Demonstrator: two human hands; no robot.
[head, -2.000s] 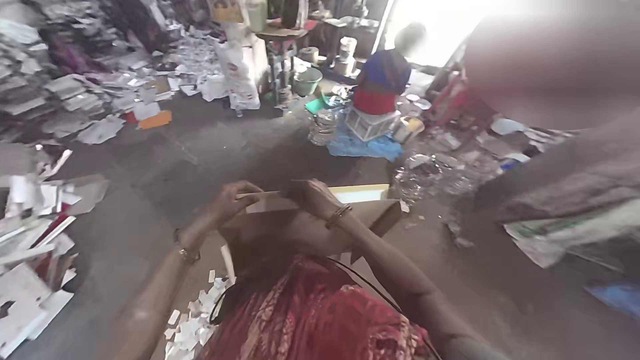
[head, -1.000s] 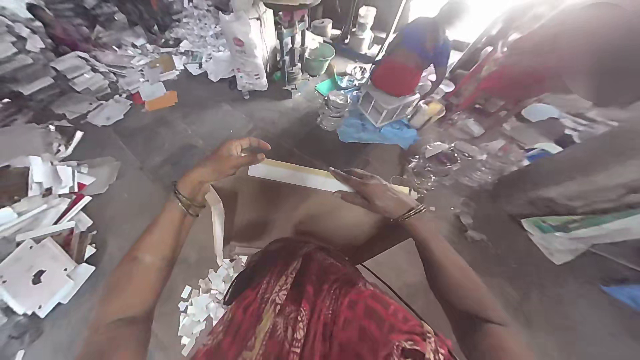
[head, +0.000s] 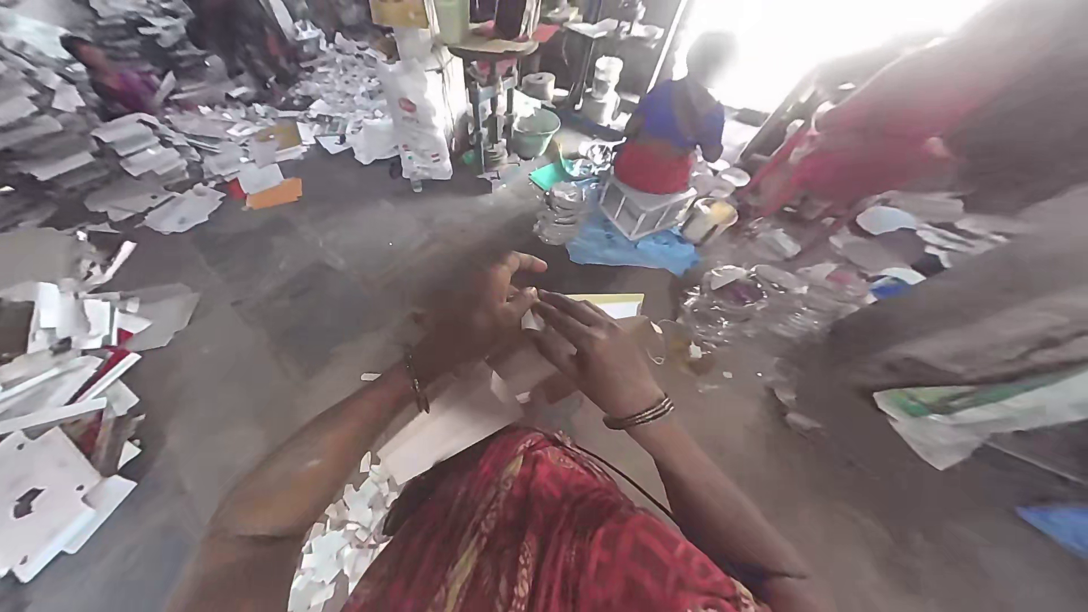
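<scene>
My left hand (head: pixel 489 302) and my right hand (head: pixel 586 340) meet above my lap, fingertips close together around a small pale piece (head: pixel 532 318), probably card or paper. The left hand is blurred; its thumb and forefinger reach toward the right hand's fingertips. A white strip with a yellowish edge (head: pixel 608 304) lies just beyond my right hand. Under my hands is brown cardboard or board (head: pixel 518 365), partly hidden. A pale sheet (head: pixel 450 425) slants beside my lap under the left wrist. Small white scraps (head: pixel 344 531) are heaped at the left of my red patterned garment (head: pixel 544 535).
A person (head: pixel 671 127) sits on a white crate (head: pixel 642 208) over blue plastic sheeting (head: pixel 629 242). Clear plastic items (head: pixel 748 306) are piled at right. Cut card sheets (head: pixel 51 476) lie at left, more paper (head: pixel 144 144) behind. A green tub (head: pixel 534 133) stands near a small table (head: pixel 493 47).
My hands were apart on the board a second ago, with the long white strip between them; now they meet at the fingertips. The seated person has straightened from a lean to the right.
</scene>
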